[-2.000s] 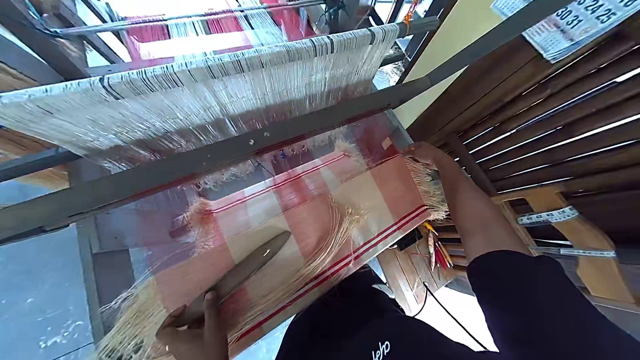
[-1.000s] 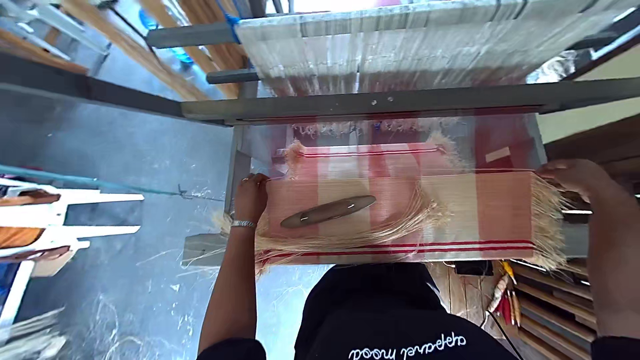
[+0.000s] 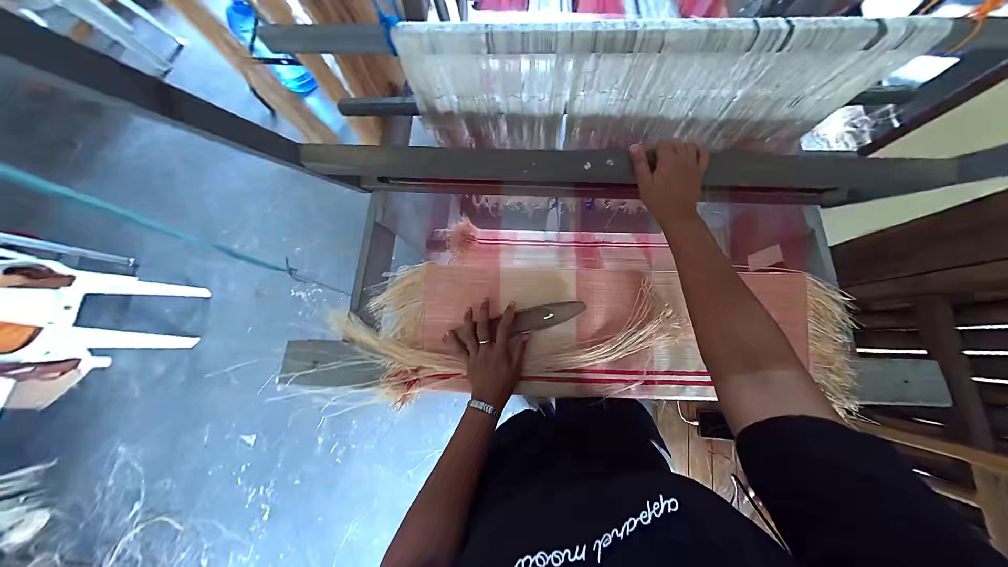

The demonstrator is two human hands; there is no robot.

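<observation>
Across a floor loom lies woven cloth (image 3: 539,287) in pink and cream with red stripes and fringed sides. My left hand (image 3: 492,346) lies on a pointed wooden shuttle (image 3: 551,315) that rests on the cloth; whether the fingers grip it is unclear. Beneath and beside that hand runs a loose bundle of pale fibres (image 3: 583,354). Farther up, my right hand (image 3: 671,173) is closed over the top of the loom's grey wooden beater (image 3: 488,164). Pale warp threads (image 3: 630,87) stretch beyond the beater.
A grey board (image 3: 323,364) sticks out at the left under the cloth. White furniture (image 3: 102,315) stands at far left, and a teal cord (image 3: 181,232) crosses the floor there. Wooden slats (image 3: 929,276) line the right side. A blue plastic bottle (image 3: 291,75) is at upper left.
My left hand has moved from the cloth's left edge onto the shuttle. My right hand has left the cloth's right edge and taken hold of the beater.
</observation>
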